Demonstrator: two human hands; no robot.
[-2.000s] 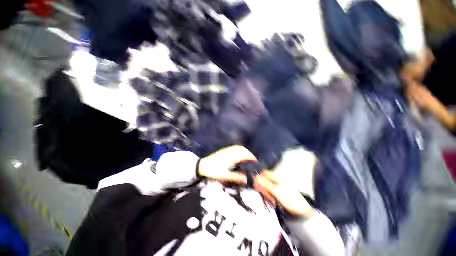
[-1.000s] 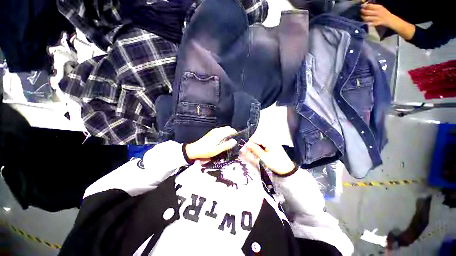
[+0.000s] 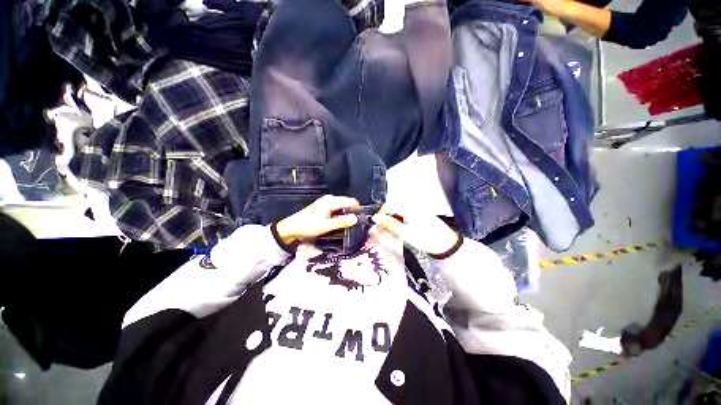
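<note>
Dark blue faded denim jeans (image 3: 304, 91) lie in front of my chest, with a stitched patch pocket (image 3: 292, 144) and a short yellow stitch mark below it. My left hand (image 3: 318, 220) and my right hand (image 3: 407, 229) meet at the near edge of the jeans. Both pinch a thick folded denim band (image 3: 357, 231) between the fingertips, close to my jacket front. The fingers hide part of the band. I cannot tell whether a thread or small tool is between them.
A blue denim jacket (image 3: 522, 119) lies at the right. Plaid shirts (image 3: 178, 150) are crumpled at the left. Black cloth (image 3: 63, 293) hangs at the lower left. Another person's arm (image 3: 581, 14) is at the top right. A blue bin (image 3: 700, 198) stands at the right edge.
The view has steadied since the first blurred frame. Since one second ago, the garments have shifted slightly left and up in view, and the hands have come closer together on the band.
</note>
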